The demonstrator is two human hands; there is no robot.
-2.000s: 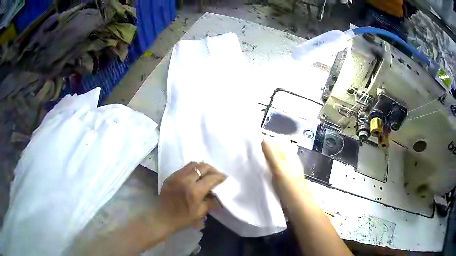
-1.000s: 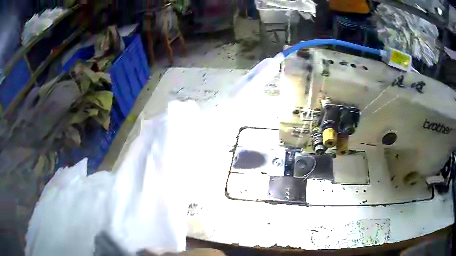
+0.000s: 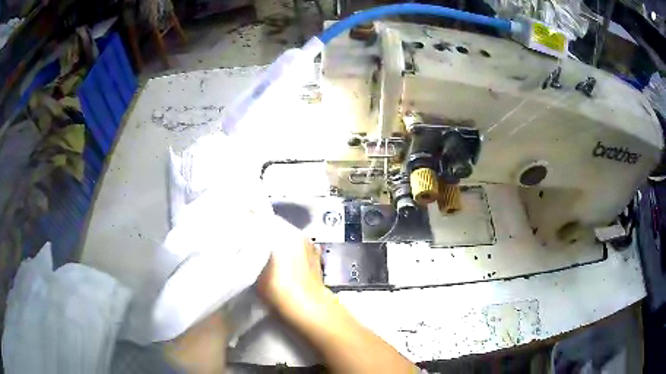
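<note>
A white fabric piece [image 3: 212,270], partly overexposed, lies bunched over the bed's left part, left of the throat plate area [image 3: 353,219] and not under the needles. My right hand [image 3: 296,274] holds its right edge beside the dark slide plate; the fingertips are partly lost in glare. My left hand [image 3: 201,349] shows only as a blurred patch of skin at the lower edge of the fabric; its fingers are hidden. The needle area [image 3: 380,164] is above the plates, left of the brass-yellow tension knobs [image 3: 425,185].
A pile of white pieces [image 3: 62,314] is at the lower left. The cream sewing machine [image 3: 511,88] fills the right side. The glaring lamp [image 3: 274,84] hangs on a blue flexible arm. A blue crate [image 3: 109,102] with olive-brown cloth stands left of the table [image 3: 124,197].
The view has shifted closer to the machine. The white fabric has moved from the table's left side onto the bed's left part. My right hand has come back into view, holding it.
</note>
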